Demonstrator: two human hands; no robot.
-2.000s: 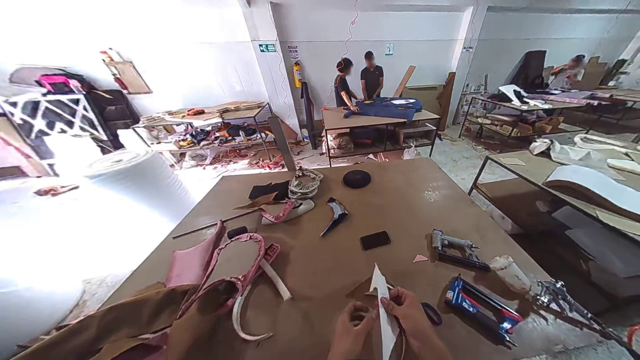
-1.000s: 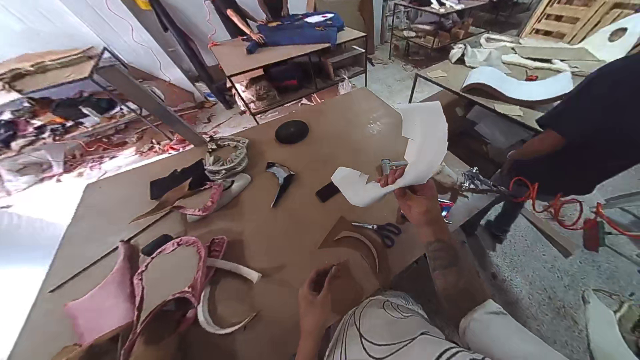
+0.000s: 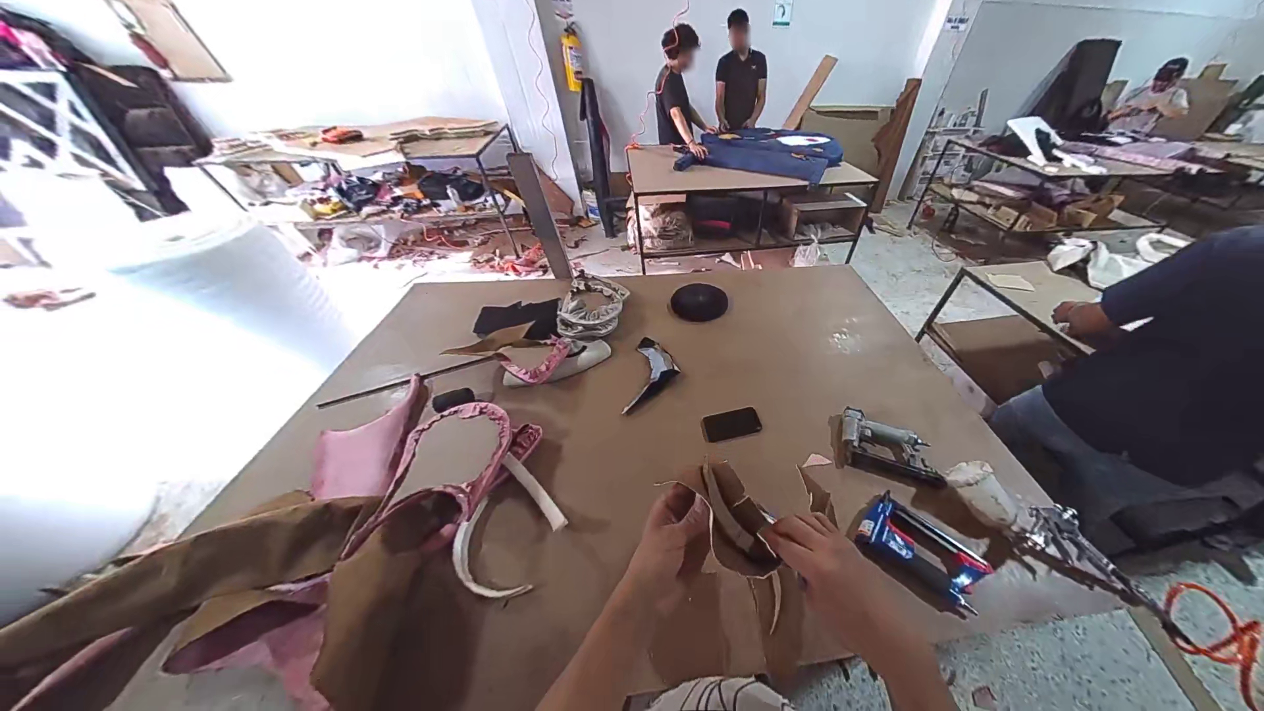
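My left hand [image 3: 676,518] grips the left edge of a thin brown sheet piece [image 3: 731,494] that is bent into a curve above the near part of the table. At the right edge of the same piece, my right hand [image 3: 810,548] is closed on it; a small shiny bit shows by the fingertips, too small to name. A black phone [image 3: 732,425] lies just beyond my hands. To the right are a blue pneumatic staple gun [image 3: 918,553] and a grey one [image 3: 884,444]. Pink fabric trim [image 3: 444,434] and white curved strips [image 3: 476,563] lie to the left.
Brown fabric [image 3: 227,538] covers the table's near left. Farther back are a black round object [image 3: 698,302], a bundle of pale strips [image 3: 592,304] and a curved dark piece [image 3: 652,373]. A spray gun [image 3: 1062,533] with an orange hose sits right. A person [image 3: 1165,365] is beyond the right edge.
A second ago my right hand held up a white sheet and my left hand was low over the table; now both hold the brown piece. The white sheet is out of my hands. The view has swung left.
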